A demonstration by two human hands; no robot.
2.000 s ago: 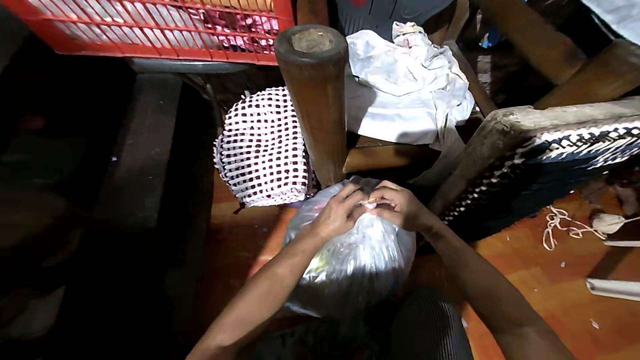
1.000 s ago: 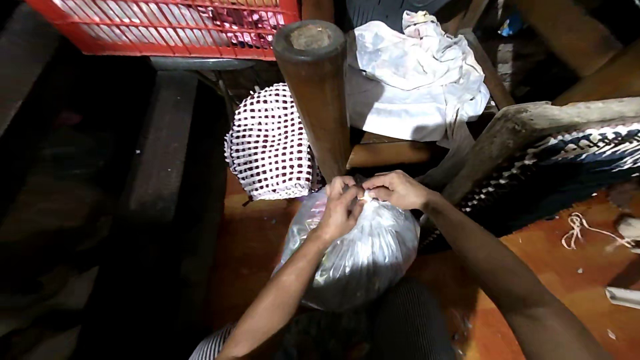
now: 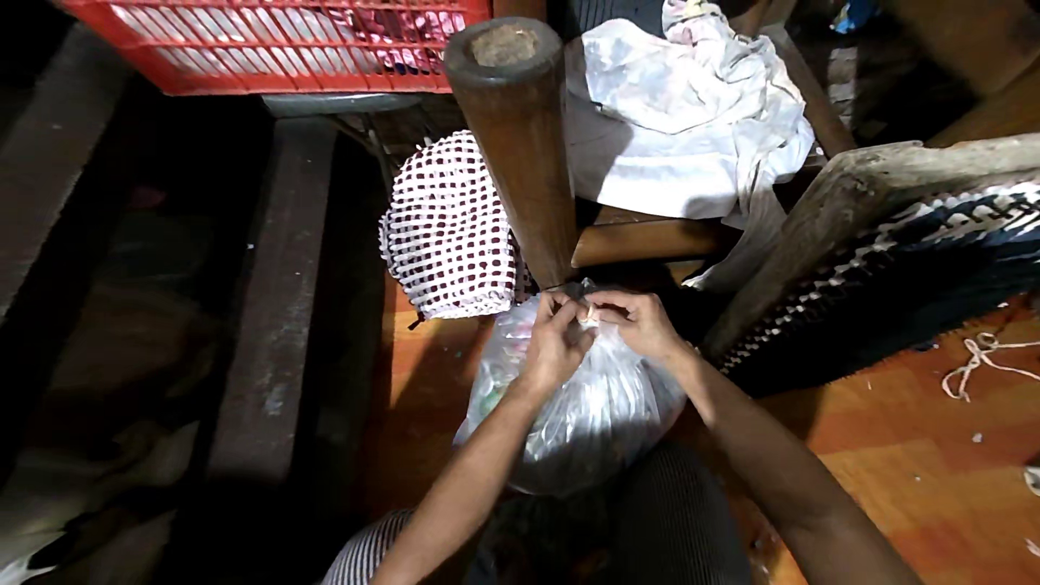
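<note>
A full, clear plastic bag (image 3: 597,406) rests between my legs, its neck gathered at the top. My left hand (image 3: 559,337) pinches that neck from the left side. From the right, my right hand (image 3: 638,321) grips the same spot, fingertips nearly meeting the left ones. A pale tie or twist of plastic (image 3: 588,315) shows between the fingers; whether it is knotted I cannot tell. Coloured contents are faintly visible through the bag's left side.
A wooden post (image 3: 524,154) stands just beyond the bag. Left of it lies a white and maroon woven bag (image 3: 451,231). White cloth (image 3: 691,162) drapes a wooden frame behind. A red plastic crate (image 3: 309,85) is at upper left, a woven-seat wooden frame (image 3: 845,195) at right, string (image 3: 979,349) on the floor.
Both hands stay at the bag's neck while their fingers shift slightly around it. Nothing else has plainly moved.
</note>
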